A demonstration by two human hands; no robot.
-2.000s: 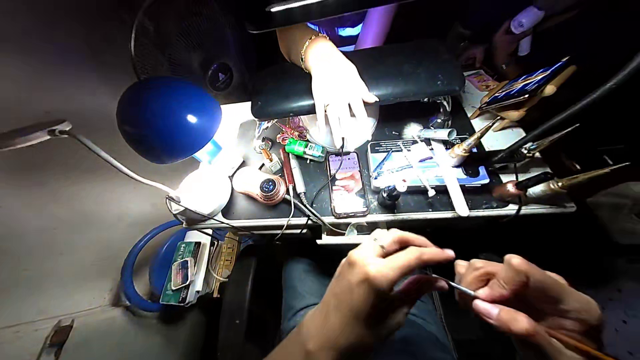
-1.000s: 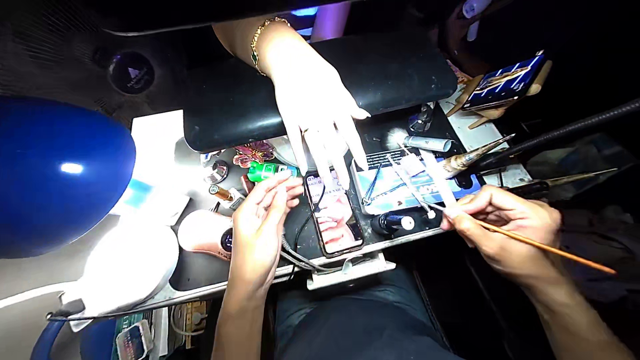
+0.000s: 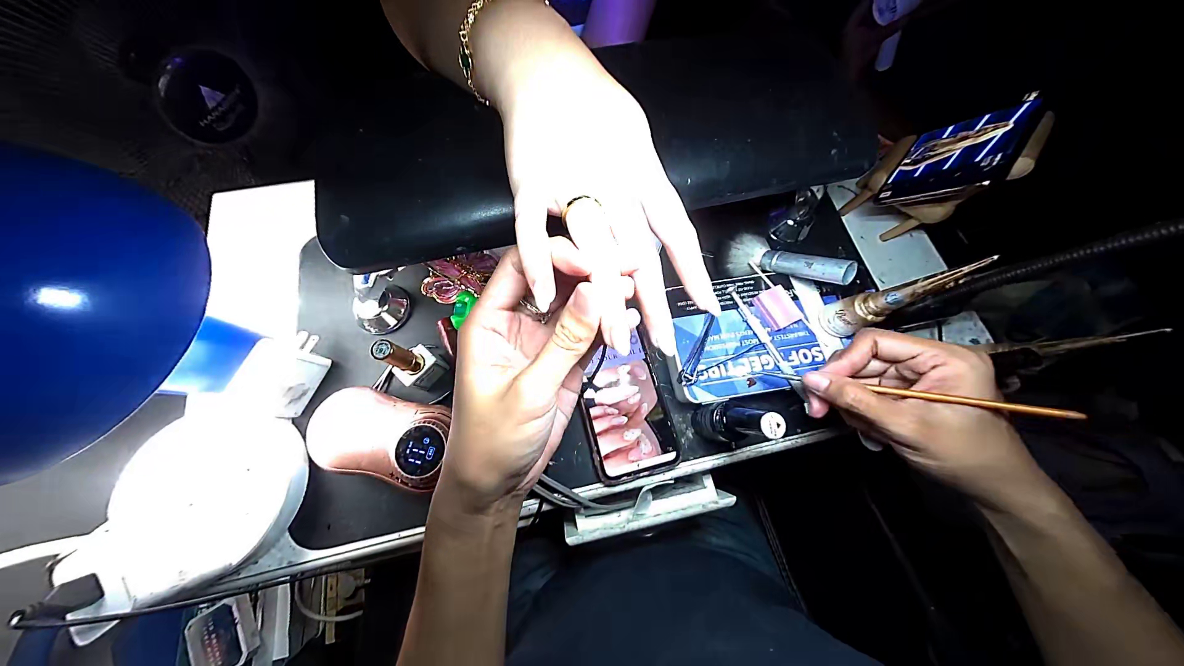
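Note:
My left hand [image 3: 518, 379] has its thumb and fingers closed around a finger of another person's hand [image 3: 592, 157], which reaches in palm down from the top, with a ring and a gold bracelet. In my right hand [image 3: 906, 407] is a thin brush with an orange-brown handle [image 3: 980, 400], its tip pointing left over a blue box with printing [image 3: 740, 356]. A smartphone [image 3: 629, 416] showing a picture of nails lies below the other person's fingers. A dark polish bottle [image 3: 738, 423] lies beside the phone.
A black padded armrest [image 3: 407, 194] spans the back. At left are a blue lamp shade [image 3: 92, 305], a round white lamp base [image 3: 208, 490], a pink nail drill unit [image 3: 379, 439] and a polish bottle [image 3: 412, 363]. Brushes [image 3: 897, 296] stand at right; a phone rests on a wooden stand [image 3: 962, 153].
My left hand has moved up and taken hold of the other person's finger. My hands were close together two seconds ago and are now apart. The view has moved nearer the table.

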